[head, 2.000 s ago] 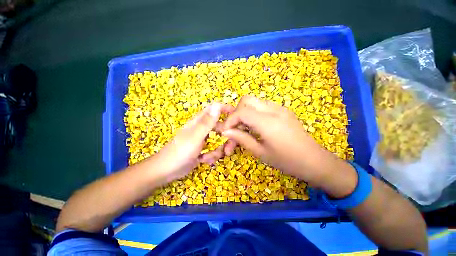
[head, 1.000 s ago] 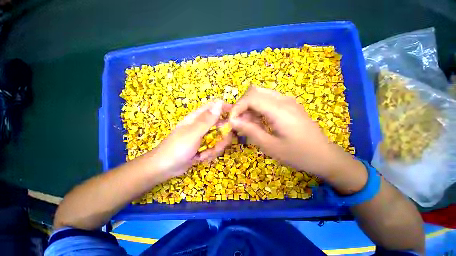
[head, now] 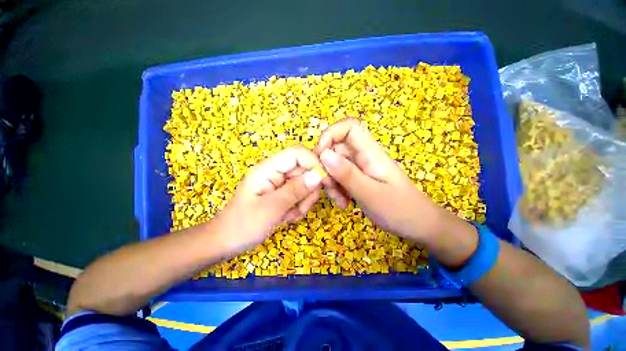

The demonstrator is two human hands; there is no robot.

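A large blue plastic tray (head: 499,137) holds a layer of small yellow plastic parts (head: 233,137). My left hand (head: 268,192) and my right hand (head: 374,182) meet over the middle of the tray, fingertips touching. A small yellow part (head: 320,170) shows between the thumbs and fingertips of both hands. The fingers of my left hand are curled, so its palm is hidden. I cannot tell whether more parts lie inside it. A blue band (head: 480,255) is on my right wrist.
An open clear plastic bag (head: 559,164) with duller yellow pieces lies right of the tray. The surface (head: 82,171) under them is dark green. A dark object (head: 19,130) stands at the left edge. Blue floor with yellow lines and a red object (head: 604,300) show below.
My left hand has closed from a cupped palm showing yellow parts to curled fingers, its thumb now at my right fingertips. The parts in that palm no longer show.
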